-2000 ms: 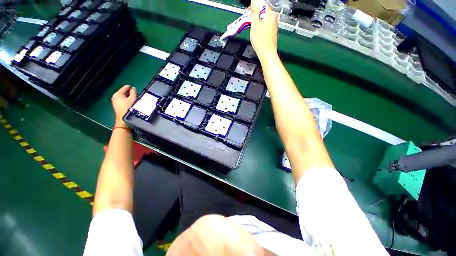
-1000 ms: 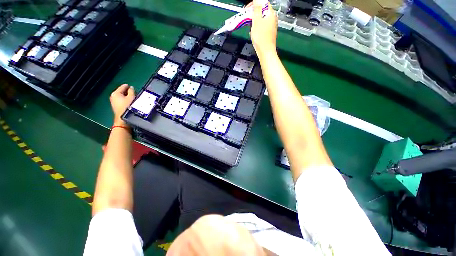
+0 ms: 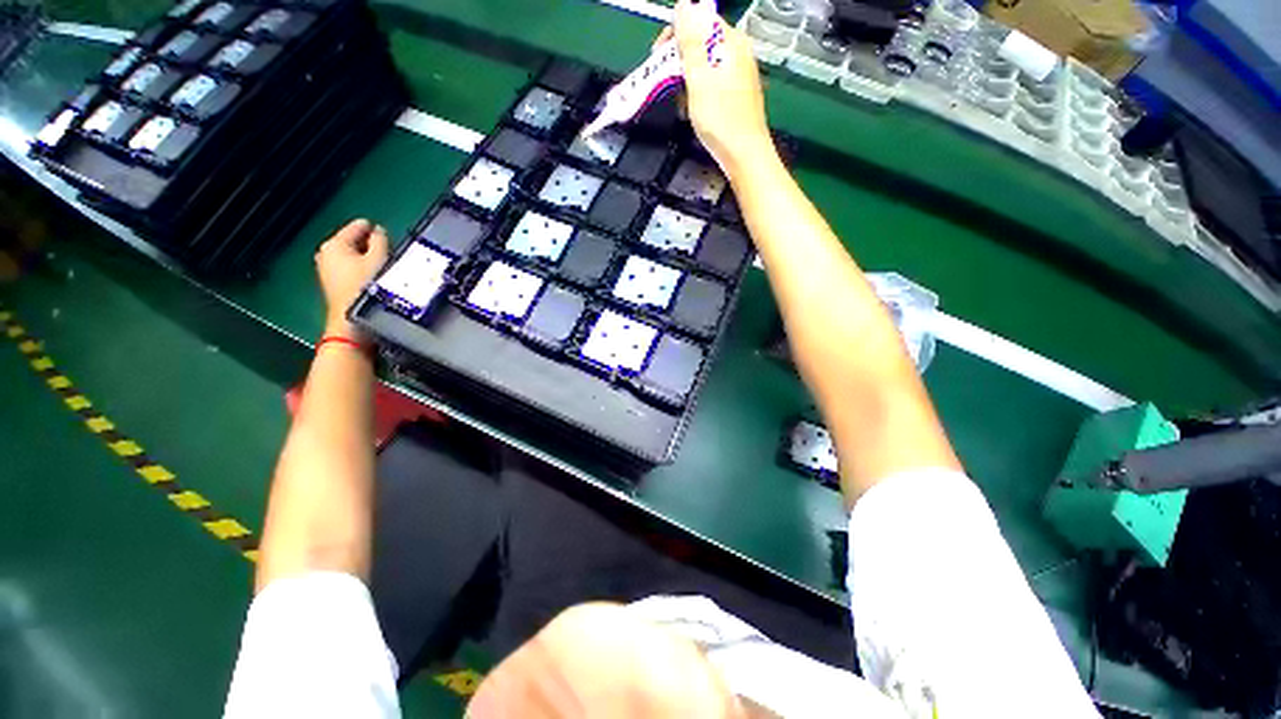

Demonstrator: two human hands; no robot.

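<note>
My right hand (image 3: 719, 82) grips a white glue tube (image 3: 644, 90) with purple-red print at the top centre. Its nozzle points down-left at a module in the far part of the black parts tray (image 3: 520, 368). Whether the nozzle touches it, I cannot tell. The tray holds rows of modules, each a white-silver dotted square (image 3: 618, 340) beside a black square. My left hand (image 3: 351, 259) is at the tray's left side with fingers curled; nothing shows in it. A loose module (image 3: 812, 447) lies on the bench, partly behind my right forearm.
A tray stack (image 3: 267, 155) with modules on top stands at the left. A clear plastic bag (image 3: 906, 316) lies right of my forearm. White compartment trays (image 3: 983, 96) line the far edge. A grey electric screwdriver (image 3: 1215, 459) is by a green box (image 3: 1110, 485) at right. A red stool (image 3: 368, 414) shows below the bench.
My right hand has moved a little left and down, and the tube's nozzle now points lower over the tray's far modules. More of the loose module shows beside my forearm. My left hand has barely moved.
</note>
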